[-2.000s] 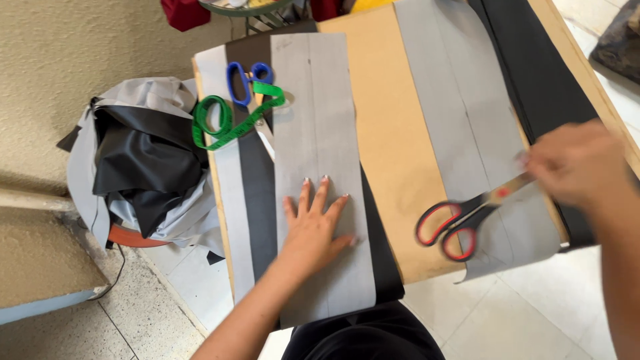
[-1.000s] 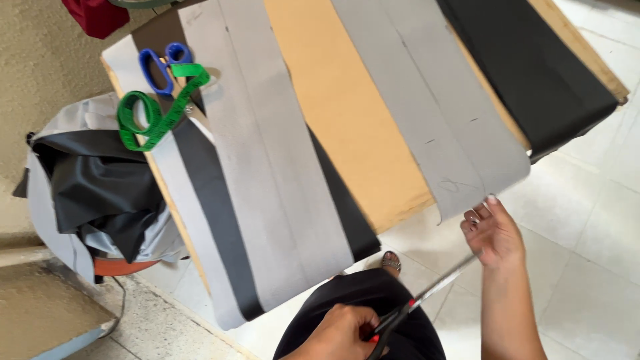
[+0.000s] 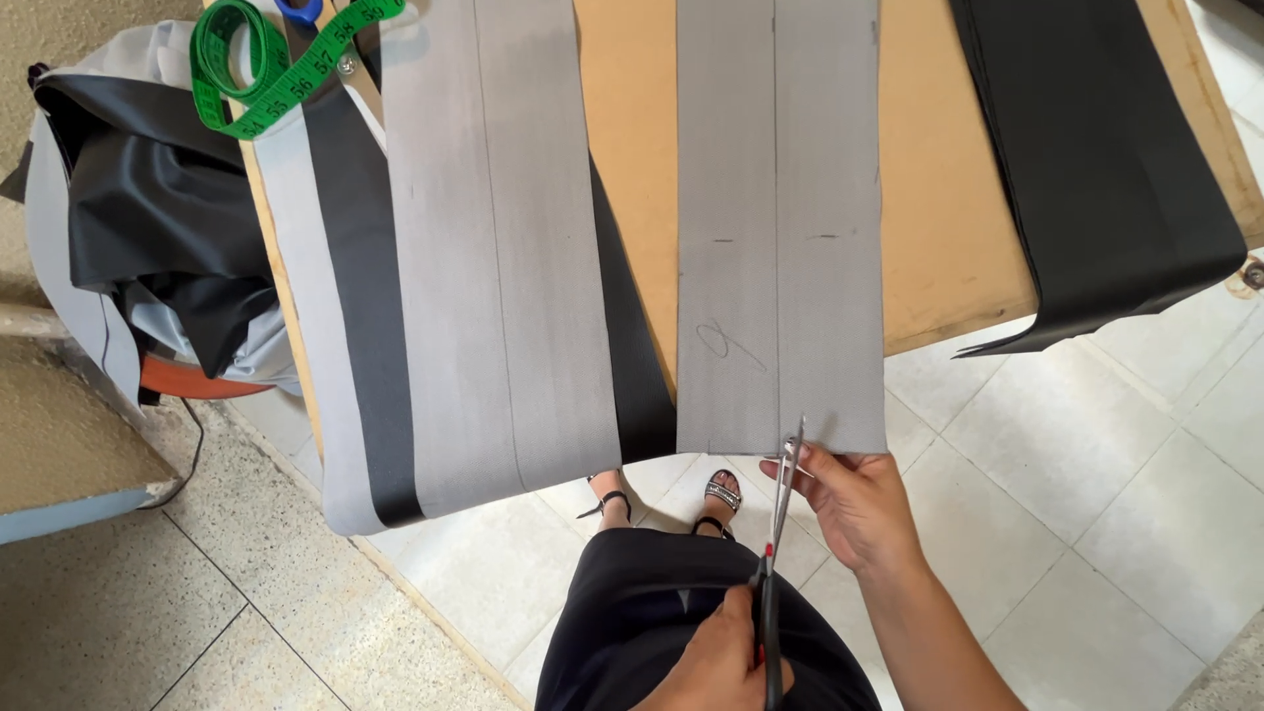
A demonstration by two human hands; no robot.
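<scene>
My left hand (image 3: 721, 652) grips the black-and-red handles of a pair of scissors (image 3: 780, 513), whose blades point up to the bottom edge of a gray fabric strip (image 3: 726, 296). That strip bears a pencil line down its length, short marks and a scribble. My right hand (image 3: 859, 509) pinches the strip's bottom edge just right of the blade tips. Left of it lies another gray strip (image 3: 533, 296) with a lengthwise line, over black fabric (image 3: 637, 365). A green measuring tape (image 3: 296, 89) rests at the upper left on blue-handled scissors (image 3: 299, 10), partly out of view.
The wooden board (image 3: 948, 217) lies under the strips, and folded black fabric (image 3: 1106, 168) hangs over its edge at right. A container with an orange rim (image 3: 202, 380) at left is heaped with black and gray fabric. Tiled floor and sandaled feet (image 3: 723, 494) show below.
The scissors have passed from my right hand to my left. My left hand has left the gray strip, and my right hand has moved to the other strip's bottom edge. The view has shifted closer.
</scene>
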